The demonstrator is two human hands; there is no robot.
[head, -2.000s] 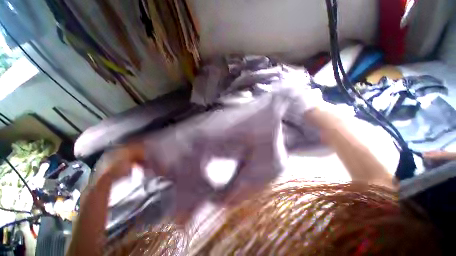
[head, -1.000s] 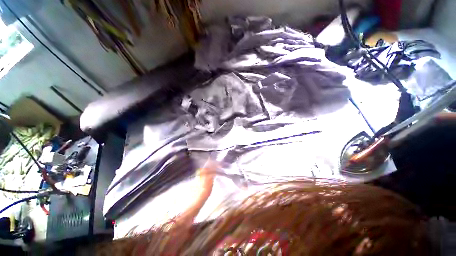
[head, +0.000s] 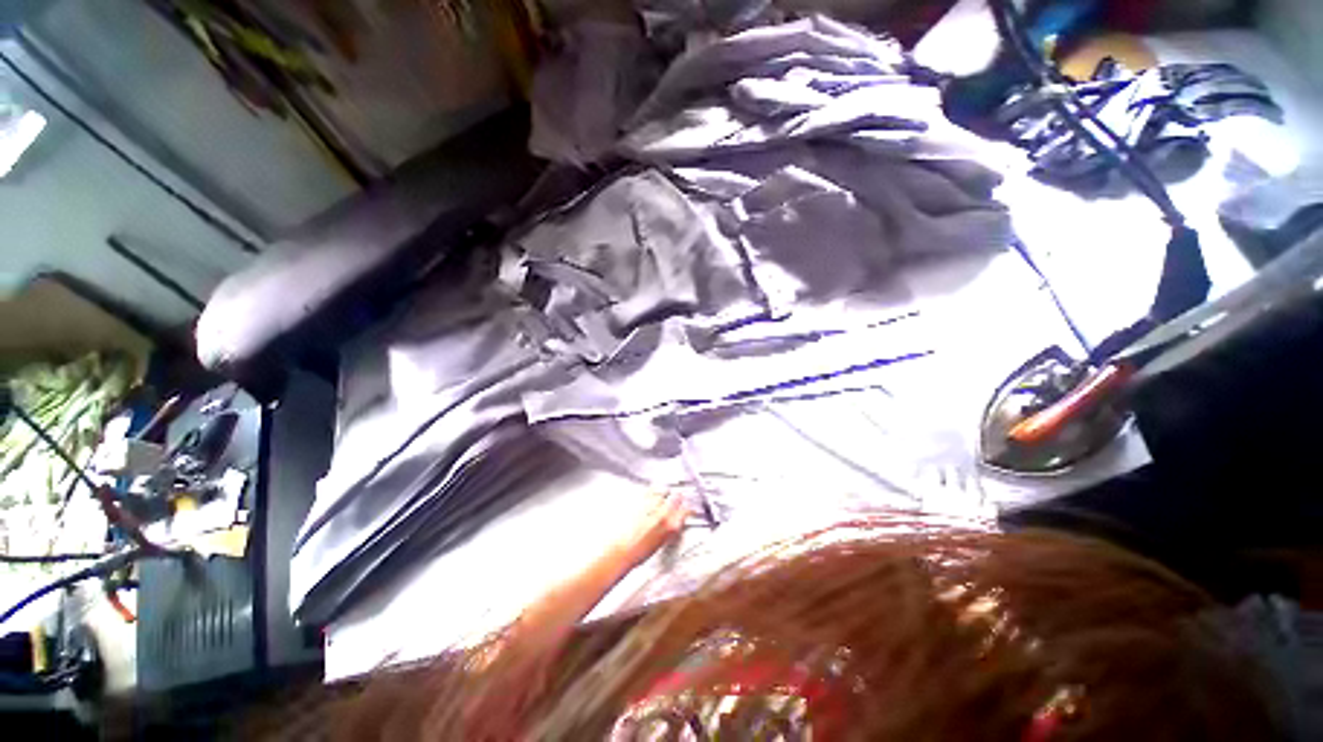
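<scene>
A grey garment piece (head: 624, 392) lies at the near part of the white-covered table, its right part washed out by glare, with dark straight lines across it. My left hand (head: 653, 525), bare, rests at its near edge; the fingers are too overexposed to tell open from shut. My right hand is not in view; brown hair covers the bottom of the picture. The steam iron (head: 1056, 413), with an orange-brown handle, stands on a pale plate (head: 1117, 461) at the right. No hand shows on it.
A layered grey stack (head: 421, 442) lies at the left of the table. A crumpled grey heap (head: 827, 116) fills the back. A long padded roll (head: 312, 283) is behind the stack. Dark cables (head: 1117, 152) hang at the right. A cluttered side table (head: 203, 500) stands far left.
The grey piece, held up between both hands two seconds ago, now lies on the table. My left hand has moved right along its near edge. My right hand has gone out of view.
</scene>
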